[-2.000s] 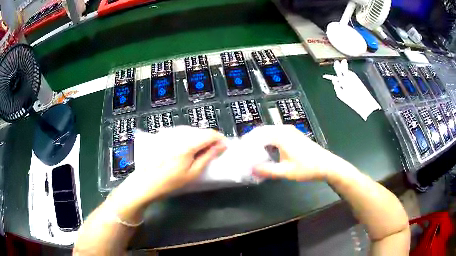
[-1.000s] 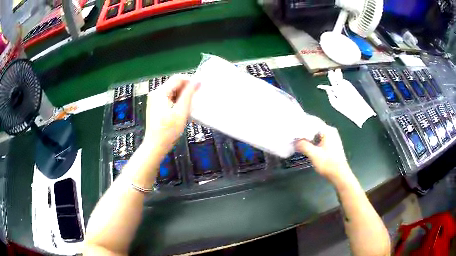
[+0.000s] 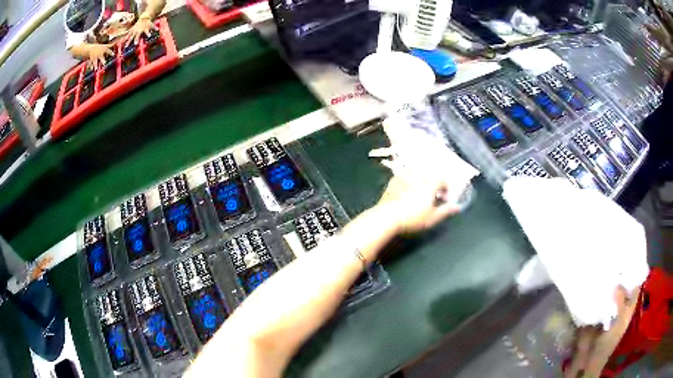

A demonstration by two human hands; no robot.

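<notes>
My right hand (image 3: pixel 616 306) is at the lower right, shut on the lower end of a white stack of protective bags (image 3: pixel 579 240), held off the bench. My left hand (image 3: pixel 417 203) is at the middle right with its fingers closed on a crumpled clear plastic bag (image 3: pixel 417 129), over the white gloves (image 3: pixel 435 166); bag and gloves are hard to tell apart there. A clear blister tray (image 3: pixel 170 262) at the left holds two rows of keypad phones (image 3: pixel 179 210). My left forearm hides part of its lower right corner.
A second blister tray with phones (image 3: pixel 520 114) lies at the right. A white fan (image 3: pixel 398 77) and a blue object (image 3: pixel 435 65) stand behind. Across the bench, another person's hands (image 3: pixel 140 29) are at a red tray (image 3: pixel 118 77). A red stool (image 3: pixel 657 303) is at the lower right.
The view has turned right. The white stack, held between both hands before, is now in my right hand alone, further right. My left hand has moved over to the gloves with clear plastic.
</notes>
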